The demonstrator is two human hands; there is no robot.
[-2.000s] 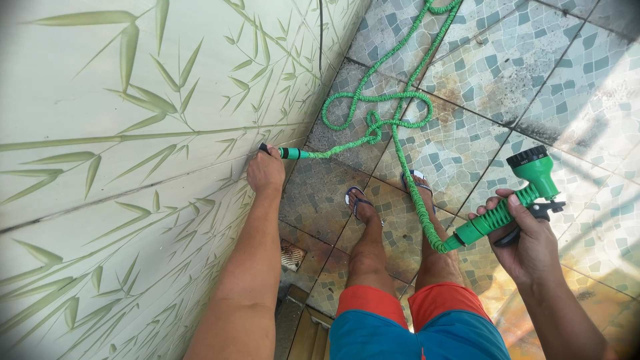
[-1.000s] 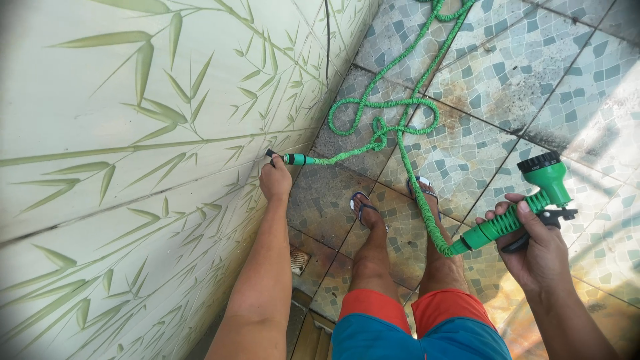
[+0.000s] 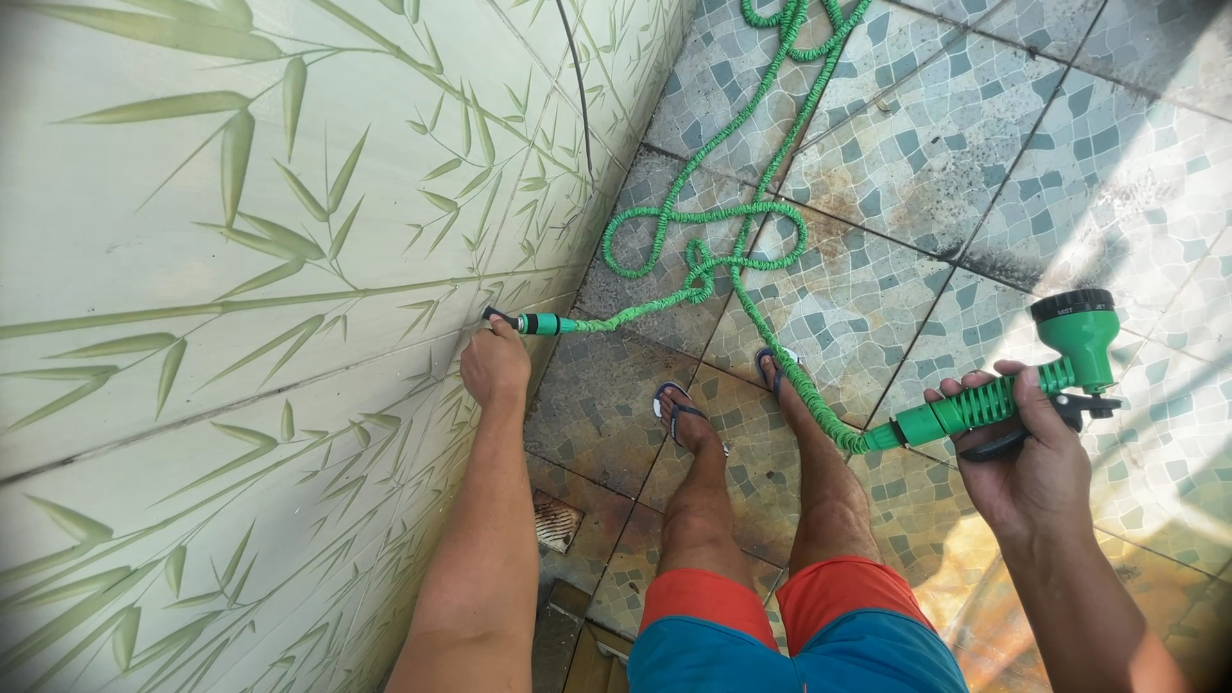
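Note:
My right hand (image 3: 1035, 462) is closed around the ribbed handle of a green hose spray nozzle (image 3: 1078, 337), whose black dial head points up and away. A green expandable hose (image 3: 760, 207) runs from the nozzle's base, down past my foot and in loops over the floor. Its other end has a green and black hose connector (image 3: 542, 323), attached at a dark fitting by the wall. My left hand (image 3: 495, 364) grips that dark fitting, a tap handle or spout; the fingers hide most of it, so which part cannot be told.
A tiled wall (image 3: 318, 385) with painted bamboo leaves rises at the left, and a thin dark cable (image 3: 580, 87) hangs along it. The stained floor tiles (image 3: 866, 202) carry the hose loops. A floor drain (image 3: 556, 522) lies near my feet, which wear flip-flops (image 3: 685, 414).

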